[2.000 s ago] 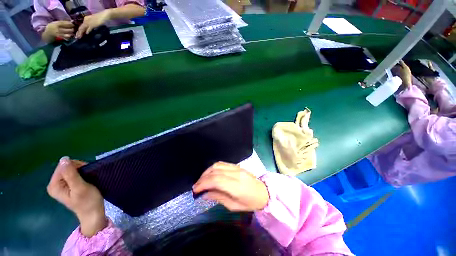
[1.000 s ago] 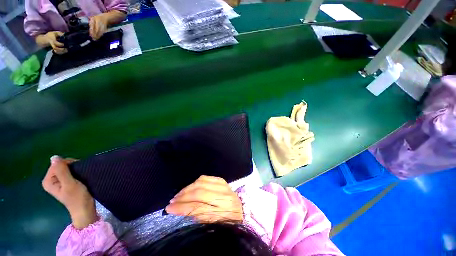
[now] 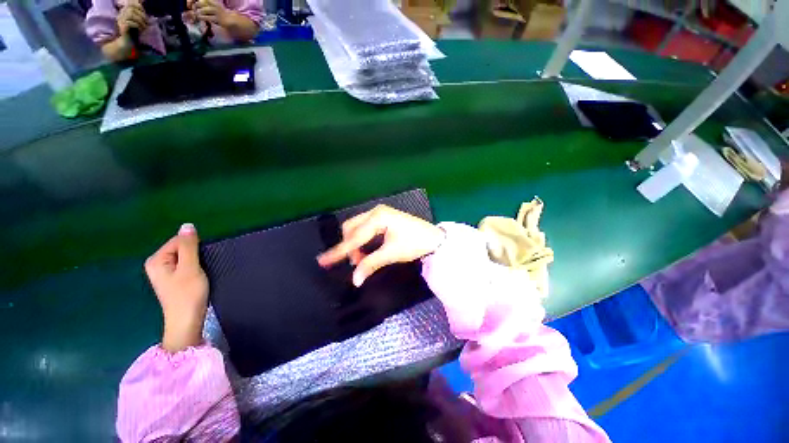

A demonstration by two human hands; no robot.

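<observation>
A black flat panel unit (image 3: 285, 303) with a fine textured face is tilted over a silvery bubble wrap sheet (image 3: 372, 346). My left hand (image 3: 179, 277) holds the panel at its left end, thumb up at the corner. My right hand (image 3: 385, 242) is over the panel's upper right part, index finger and thumb apart, fingertips at or just above the face; contact is unclear. A crumpled pale yellow cloth (image 3: 519, 242) lies right of the panel, partly behind my right sleeve.
Across the green bench (image 3: 484, 138) lie stacked bubble bags (image 3: 389, 65), another black panel (image 3: 190, 78) by a worker's hands, and a green cloth (image 3: 82, 95). At right are a further panel (image 3: 616, 119), a grey post (image 3: 709, 95) with a white tag (image 3: 662, 183), and another person's sleeve.
My right hand has left the panel's lower edge and moved up over its face. My left hand still holds the left end. The worker opposite has raised both hands off their panel.
</observation>
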